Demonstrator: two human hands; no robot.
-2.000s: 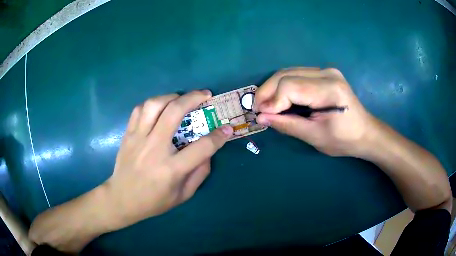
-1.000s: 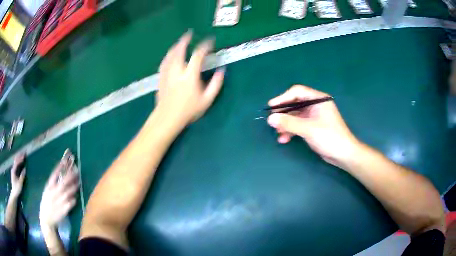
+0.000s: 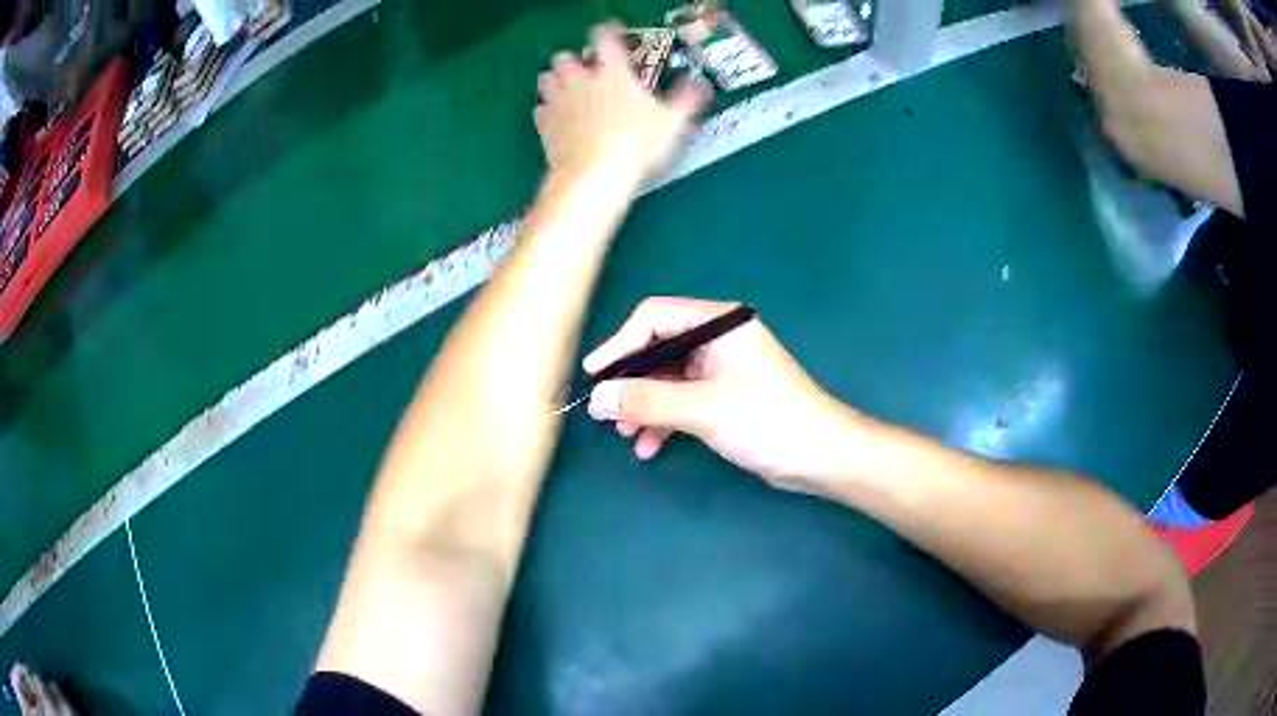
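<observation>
My left hand (image 3: pixel 609 119) is stretched out past the pale strip, slightly blurred. Its spread fingers and thumb are around a pale half-shell unit (image 3: pixel 651 56), partly hidden by them; I cannot tell if they grip it. My right hand (image 3: pixel 686 385) holds black tweezers (image 3: pixel 686 343) like a pen above the near green surface, with the thin metal tip pointing left beside my left forearm. Another pale unit (image 3: pixel 731 53) lies just right of my left hand, on the far green area.
The pale strip (image 3: pixel 329 333) curves across the green surface. A red tray (image 3: pixel 84 196) with dark items is at the far left, beside stacked pieces. A further unit (image 3: pixel 832 17) lies near a grey post (image 3: pixel 906 31). Another person's arms (image 3: pixel 1155 119) are at upper right; fingertips show at lower left.
The unit held two seconds ago is no longer between my hands. My left hand has reached forward beyond the strip to another unit. My right hand keeps the tweezers. The view has shifted.
</observation>
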